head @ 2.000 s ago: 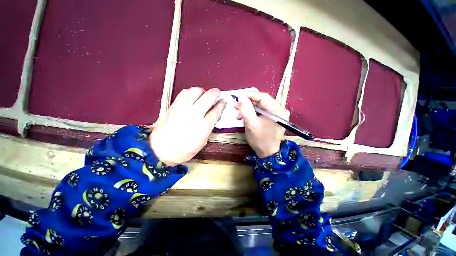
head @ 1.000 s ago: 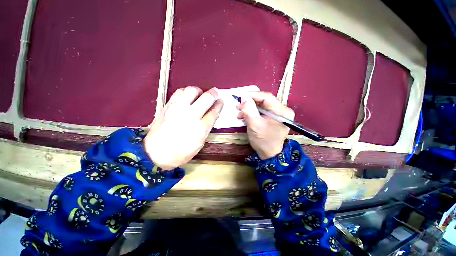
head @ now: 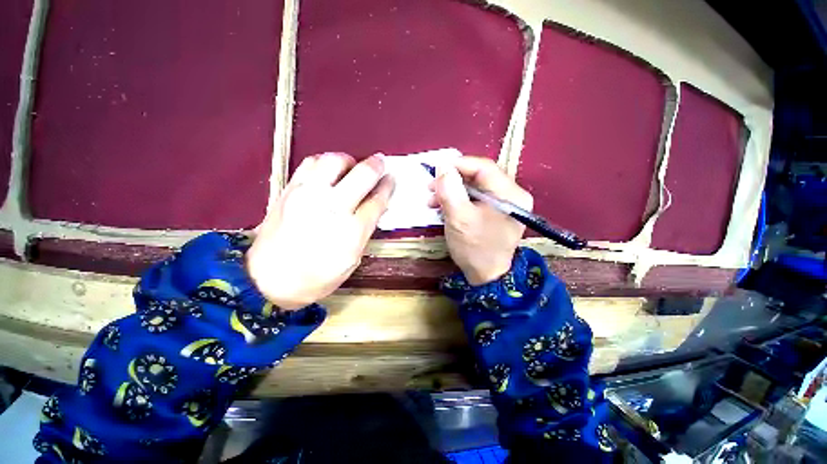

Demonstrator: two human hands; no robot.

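Observation:
A white tag [head: 410, 195] lies on the maroon cutting board [head: 399, 100], near its front edge. My left hand [head: 317, 222] lies flat on the tag's left part, fingers pressing it down; its left end is hidden. My right hand [head: 481, 217] holds a slim pen [head: 526, 216] with a clear barrel and dark end. The pen's tip is at the upper middle of the tag. Any writing is too faint to read.
The tan cut-out sheet [head: 283, 100] lies around and between the large maroon openings. A pale wooden ledge [head: 390, 319] runs along the front, with a black block [head: 678, 305] at its right. Boxes and trays [head: 725, 417] stand at the lower right.
The view has shifted slightly, so the sheet appears further left. My left hand has moved a little left on the tag, baring more of it. The pen stays in my right hand.

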